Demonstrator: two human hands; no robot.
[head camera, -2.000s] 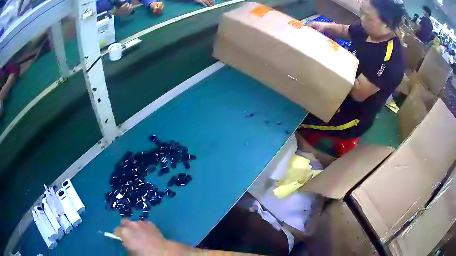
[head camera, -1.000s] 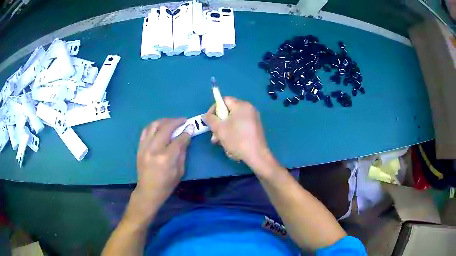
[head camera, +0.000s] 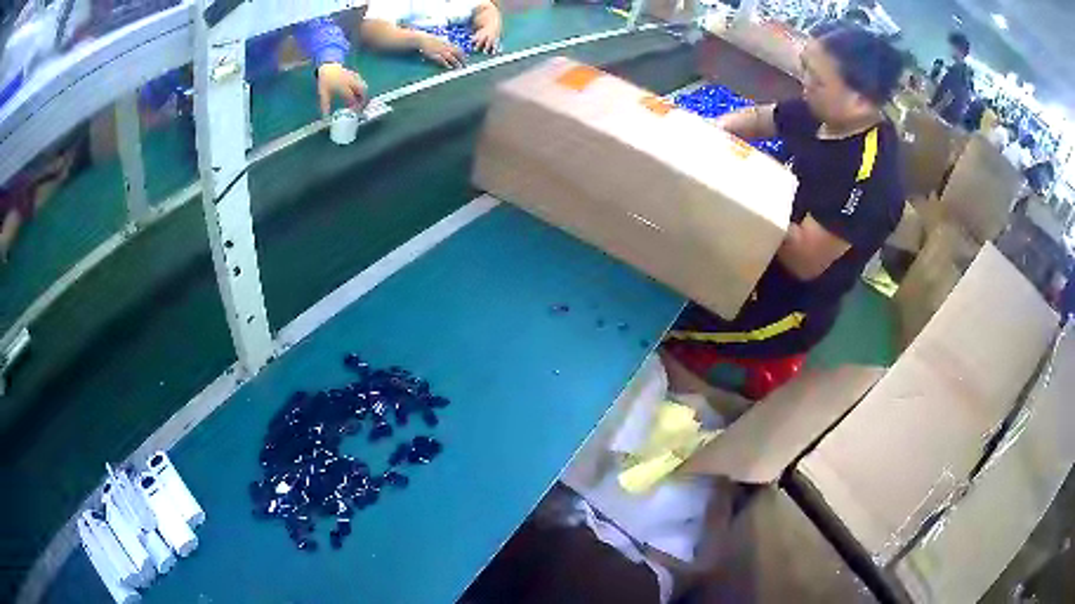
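A loose heap of small glossy black parts (head camera: 336, 454) lies on the green-blue bench (head camera: 519, 354). White plastic housings (head camera: 139, 529) lie side by side at the lower left, near the bench's far rail, some with dark oval openings at their ends. Neither my left hand nor my right hand is in the picture. The pen-sized hand tool is not in view either.
A large closed cardboard box (head camera: 637, 177) rests on the bench beside a person in a dark shirt (head camera: 843, 189). Open cardboard boxes (head camera: 931, 413) and yellow and white scrap (head camera: 666, 448) are at right. A white post (head camera: 230, 201) stands at left; other workers' hands are beyond.
The view has swung right, away from my hands, the tool and the housing I held a second ago. A worker's hand across the line now touches a small white cup-like object.
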